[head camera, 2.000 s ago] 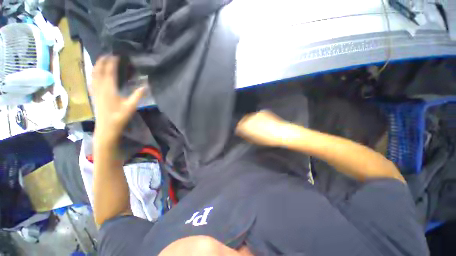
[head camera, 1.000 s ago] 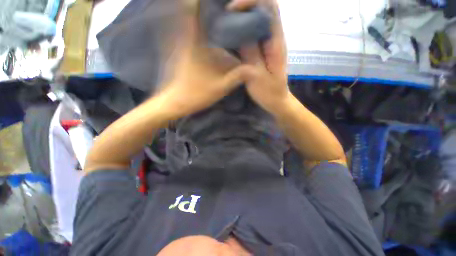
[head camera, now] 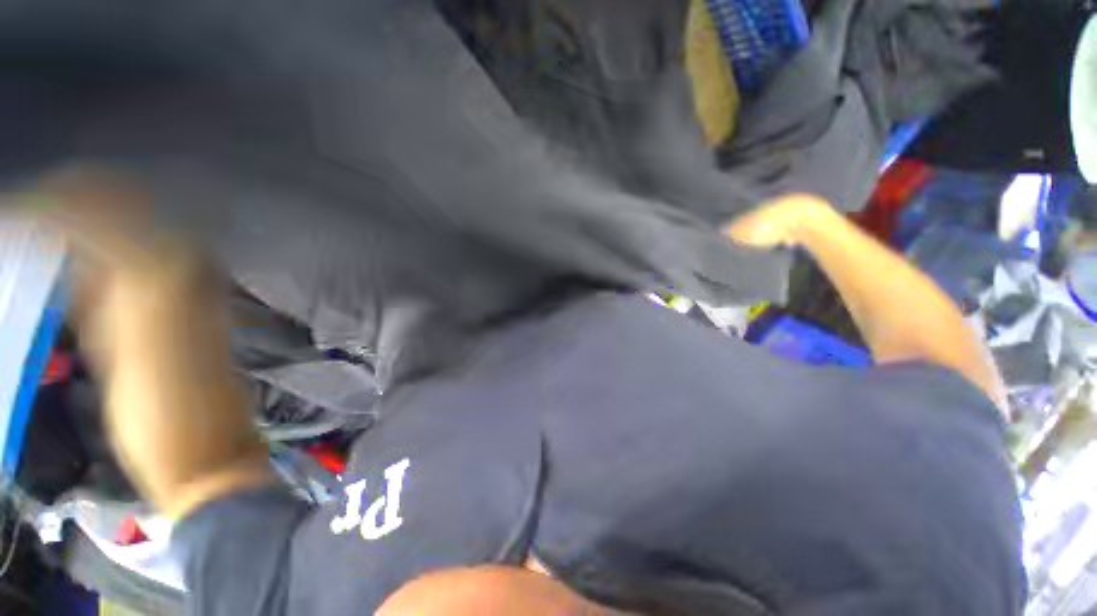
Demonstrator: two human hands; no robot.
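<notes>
A large dark grey garment piece (head camera: 481,181) is spread across the upper left and middle, close to the camera, and runs down to the right. My right hand (head camera: 782,224) is closed on its right end and holds it out to the side. My left hand (head camera: 96,205) is at the far left against the cloth's lower edge. It is strongly blurred, and its fingers and grip cannot be made out.
A pale table edge with blue trim (head camera: 27,361) shows at the far left. A blue basket (head camera: 758,36) and crumpled dark cloth (head camera: 890,60) are at the top right. Red and blue items (head camera: 902,199) lie right, beyond my right arm. More crumpled cloth (head camera: 319,385) lies by my lap.
The view has turned right, away from the table. My hands, together over the table before, are now wide apart. The bunched cloth is now spread out between them.
</notes>
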